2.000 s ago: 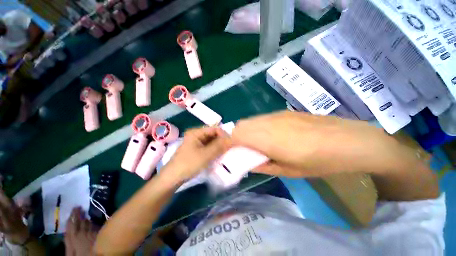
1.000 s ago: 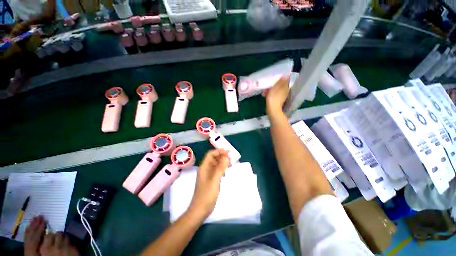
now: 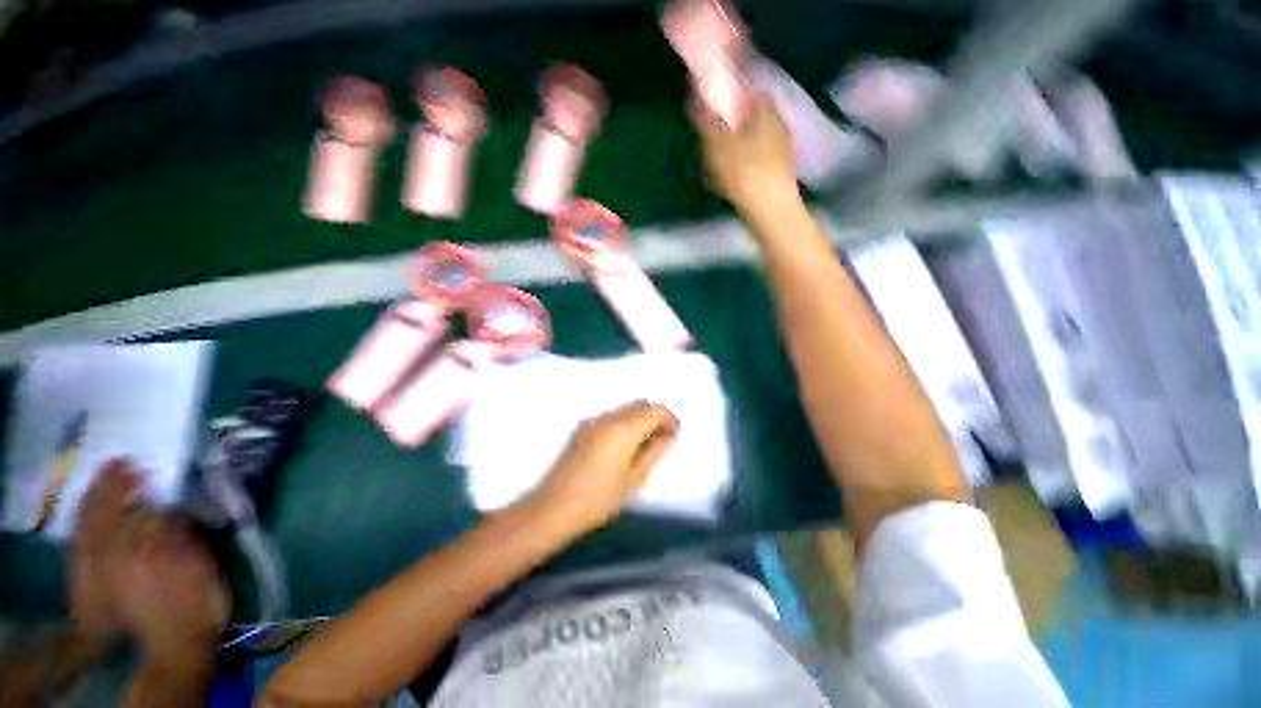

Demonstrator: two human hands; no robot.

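Note:
The frame is blurred. My right hand [image 3: 748, 143] is on the belt, its fingers around the lower handle of a pink handheld fan [image 3: 707, 53]. A bagged fan [image 3: 805, 127] lies just right of that hand. My left hand [image 3: 609, 459] is over a pile of white sheets or sleeves [image 3: 519, 415] on the bench, its fingers curled with nothing visible in them. Two fans lie side by side left of the pile, the nearer one [image 3: 432, 394] touching its edge. Another fan [image 3: 639, 293] lies above the pile, head toward the belt.
Three fans stand in a row on the green belt [image 3: 249, 152]. More bagged fans [image 3: 1016, 125] lie beyond the blurred metal post [image 3: 954, 118]. White retail boxes [image 3: 1058, 360] are stacked at right. At left are a record sheet [image 3: 138, 401], a dark power strip [image 3: 263, 422] and another person's hands [image 3: 145, 553].
My right hand has let go of the bagged fan, now on the belt, and moved left onto an unbagged fan. My left hand has lowered over the white pile. The view has tilted down.

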